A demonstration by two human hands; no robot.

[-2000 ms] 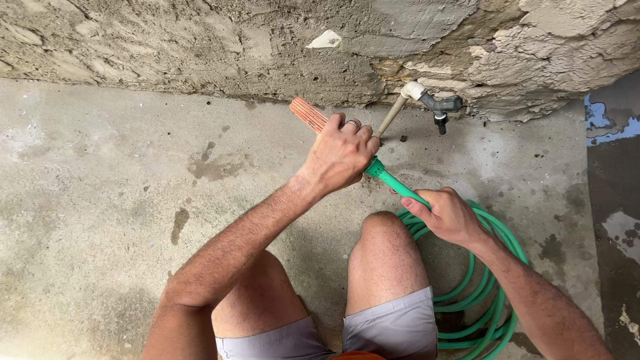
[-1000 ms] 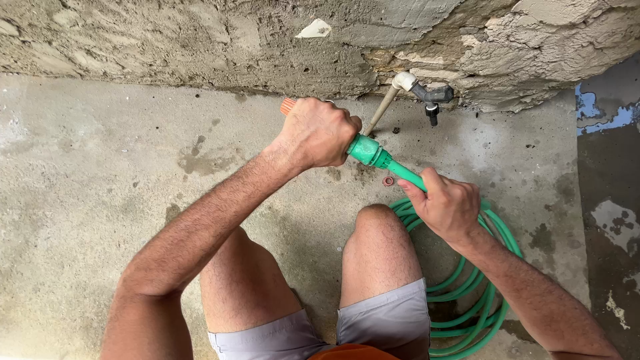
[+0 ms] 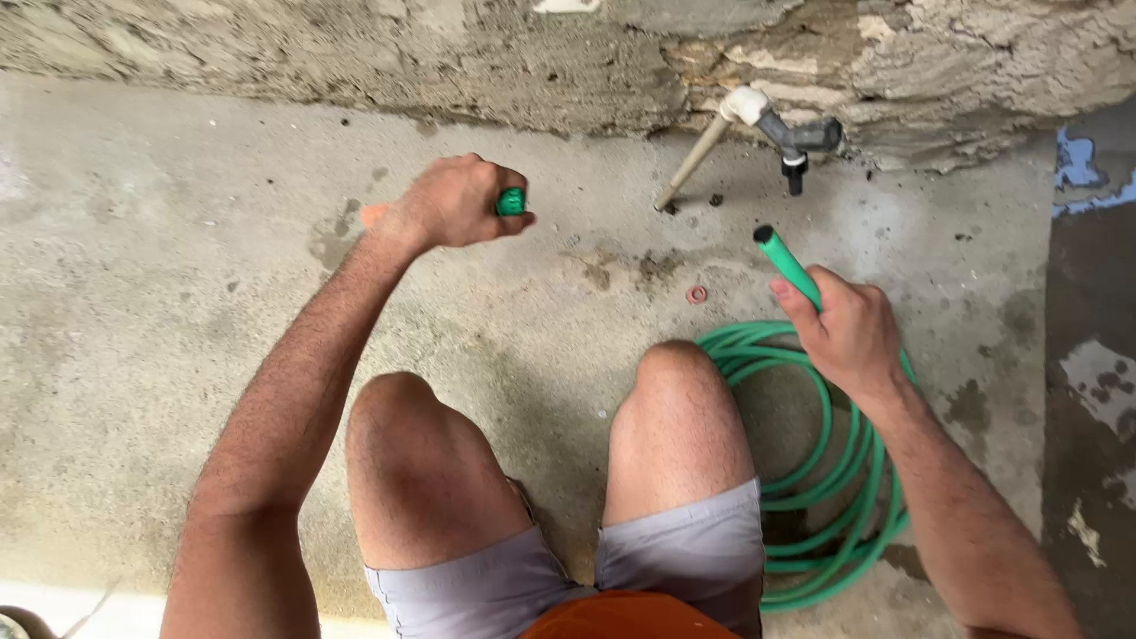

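Note:
My left hand (image 3: 466, 202) is closed around a green and orange hose nozzle (image 3: 511, 201); its green end shows past my fingers and a bit of orange shows behind my wrist. My right hand (image 3: 848, 328) grips a green garden hose (image 3: 790, 264) just below its open cut end, which points up and left. The two pieces are apart. The rest of the hose lies coiled on the floor beside my right knee, below my right hand. A small reddish ring washer (image 3: 697, 294) lies on the concrete between my hands.
A grey plastic tap (image 3: 803, 138) on a white elbow and thin pipe (image 3: 695, 162) stands by the rough plastered wall (image 3: 355, 62). The concrete floor (image 3: 222, 266) has damp spots. A darker, patchy surface lies at the right edge.
The hose has come out of the green fitting on the nozzle. My left hand has moved left with the nozzle, and my hands are now far apart.

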